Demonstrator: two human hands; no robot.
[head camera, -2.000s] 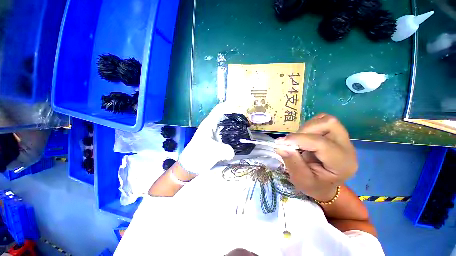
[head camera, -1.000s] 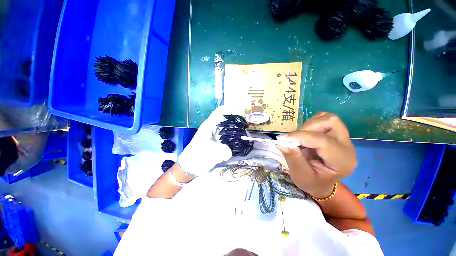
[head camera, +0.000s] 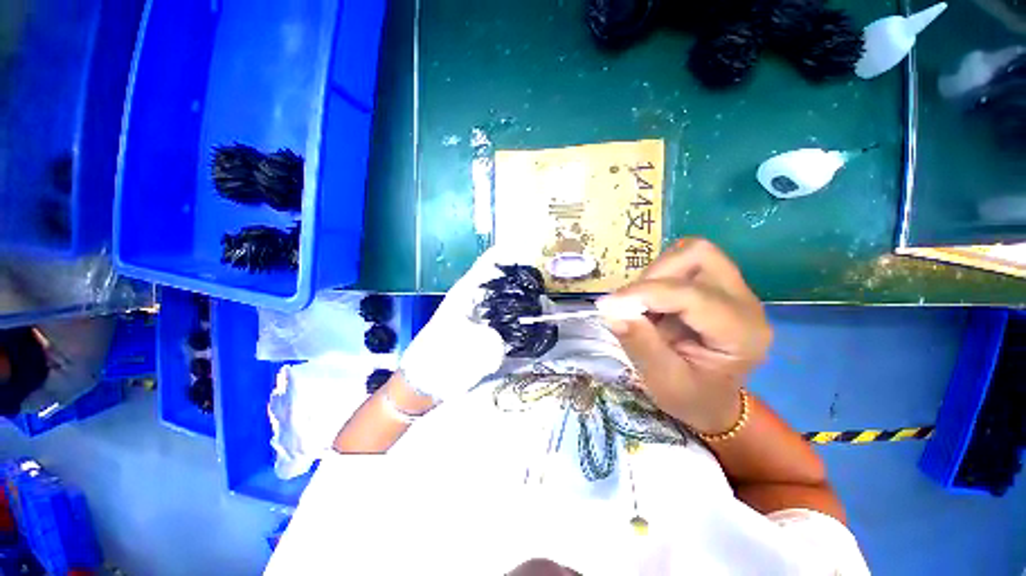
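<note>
My left hand (head camera: 452, 344), in a white glove, holds a black spiky head (head camera: 516, 306) over my lap, just off the bench's front edge. My bare right hand (head camera: 695, 335) pinches a thin white stick (head camera: 563, 316) between thumb and forefinger. The stick points left, and its tip is at the middle of the spiky head. The glove hides part of the head's left side.
Cardboard sheet (head camera: 641, 180) with a small white oval item (head camera: 572, 266) lies on the green bench (head camera: 540, 90). A white bottle (head camera: 797, 172) lies right, another (head camera: 896, 43) beside black heads (head camera: 776, 39). A blue tote (head camera: 169, 146) stands left; lower totes (head camera: 242, 433) sit below.
The bench, cardboard and bottles have shifted slightly left and up in view. Both hands appear slightly further left, the right one most. The stick still touches or nearly touches the head.
</note>
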